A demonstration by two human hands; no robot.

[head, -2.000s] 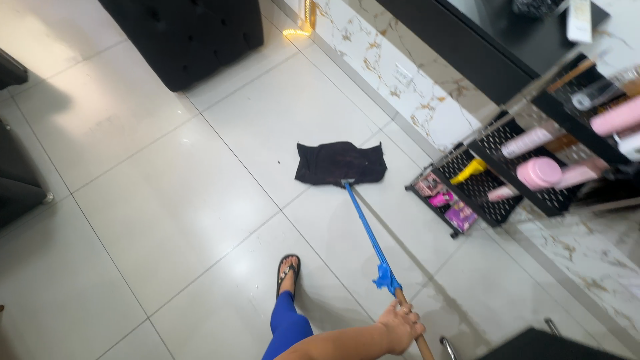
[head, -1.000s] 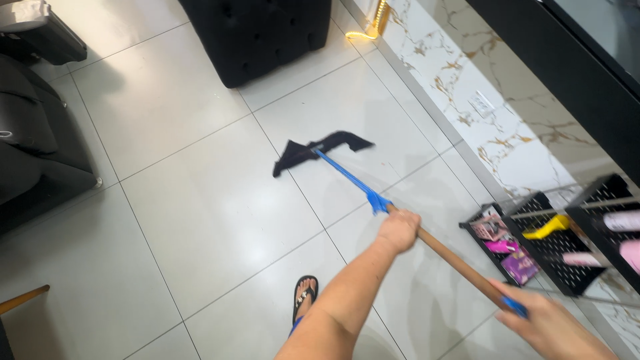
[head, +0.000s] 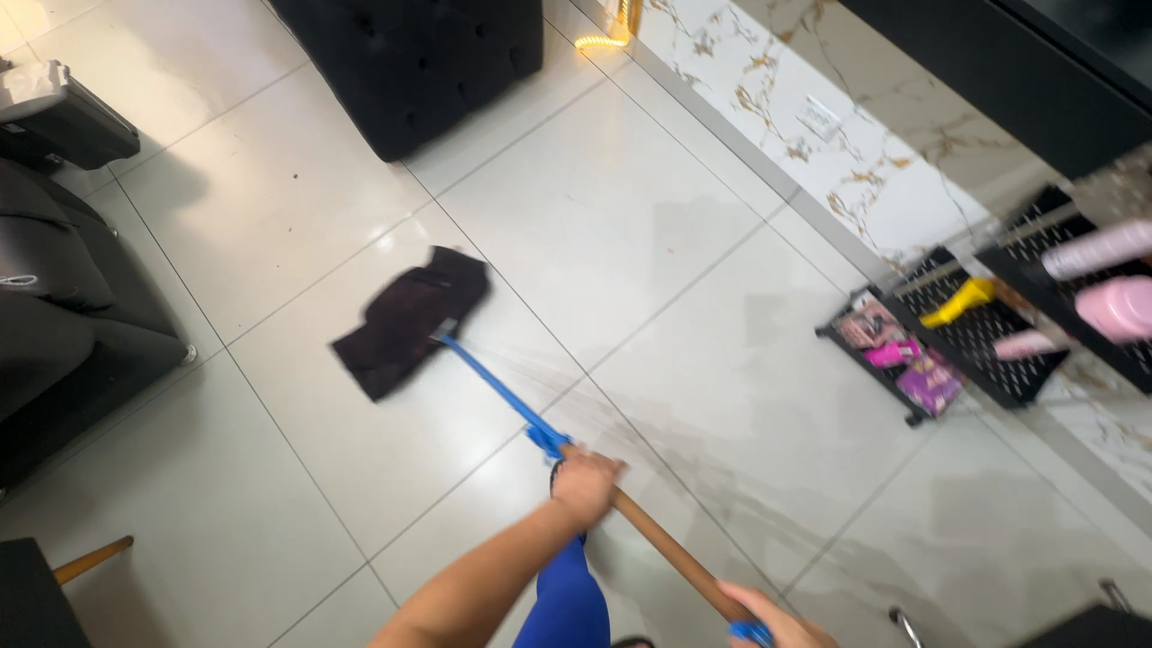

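A dark cloth point(head: 414, 315) lies over the head of a long pole and touches the tiled floor, left of the middle of the view. The pole point(head: 670, 544) is blue near the cloth and brown farther up, with blue material bunched where the colours meet. My left hand point(head: 588, 486) is wrapped around it just above that bunch. Nearer to me, my right hand point(head: 774, 621) grips the upper part beside another blue piece, partly cut off by the bottom edge of the frame.
A black tufted seat point(head: 423, 63) stands at the top. Black furniture point(head: 81, 315) and a bin point(head: 81, 108) are at the left. Along the marble-patterned wall point(head: 792, 99) stands a black tiered rack point(head: 981, 351) with bottles and packets. A wooden leg point(head: 94, 558) juts out at lower left.
The dark cloth has swept leftward over the floor and now lies spread, where a second ago it was bunched narrow. The right hand, unseen two seconds ago, has come onto the pole.
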